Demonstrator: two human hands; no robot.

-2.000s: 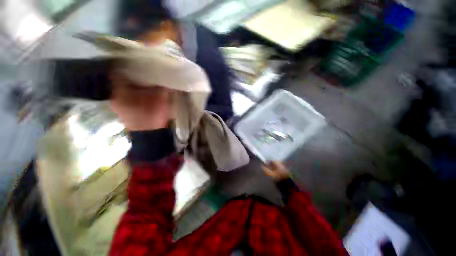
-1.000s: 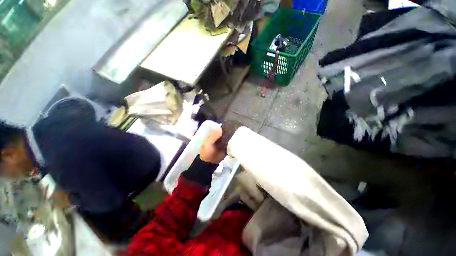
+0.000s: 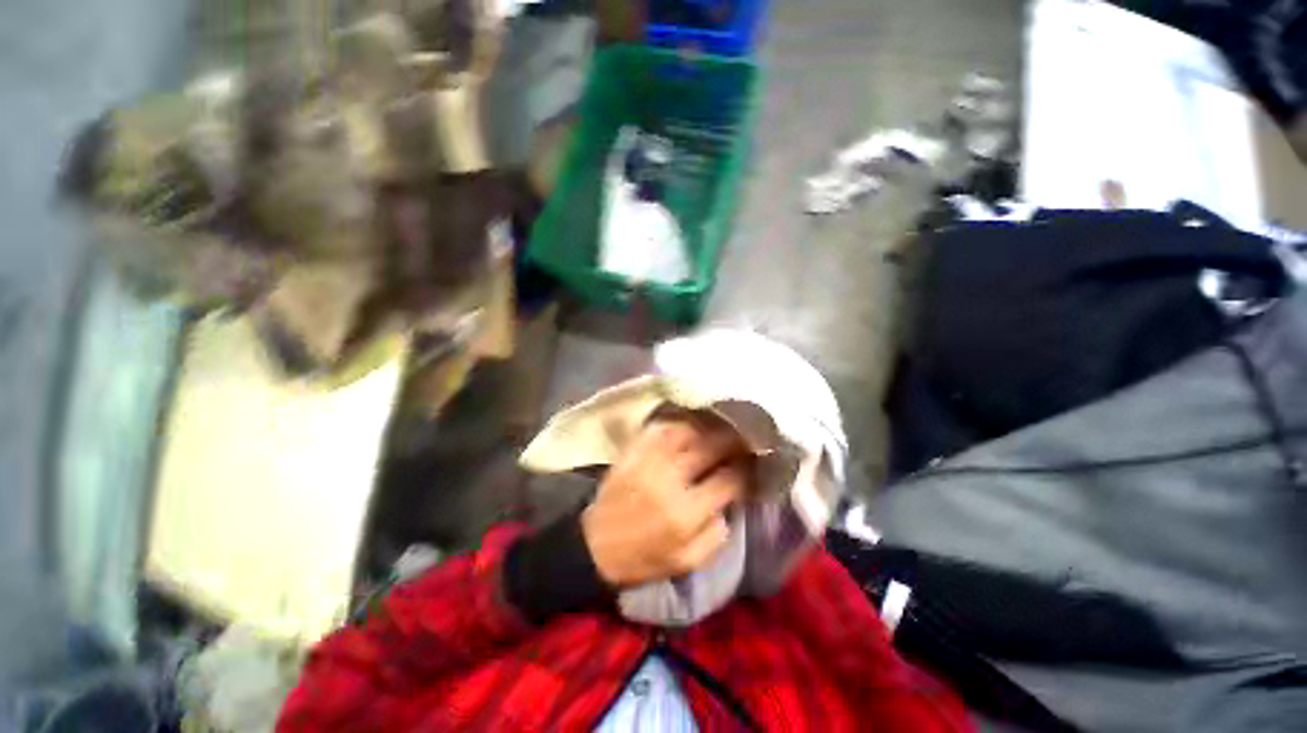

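A folded khaki garment piece (image 3: 760,380), pale tan outside with a greyish part hanging below, is held close in front of my chest. My left hand (image 3: 667,494), bare, with a black cuff and red checked sleeve, has its fingers curled on the cloth. My right sleeve shows at the lower right, but my right hand is hidden behind the cloth or out of sight. The view is blurred.
A green crate (image 3: 566,236) with a white and dark item inside stands on the floor, a blue crate (image 3: 702,26) behind it. Left are a cream tabletop (image 3: 265,480) and brown cloth pieces (image 3: 308,172). Right are large black and grey cloths (image 3: 1118,501) and a white surface (image 3: 1132,122).
The view has swung right, so the neighbour and white tub have left the picture. The garment, earlier draped towards the lower right, is now bunched at my chest with my left hand on it.
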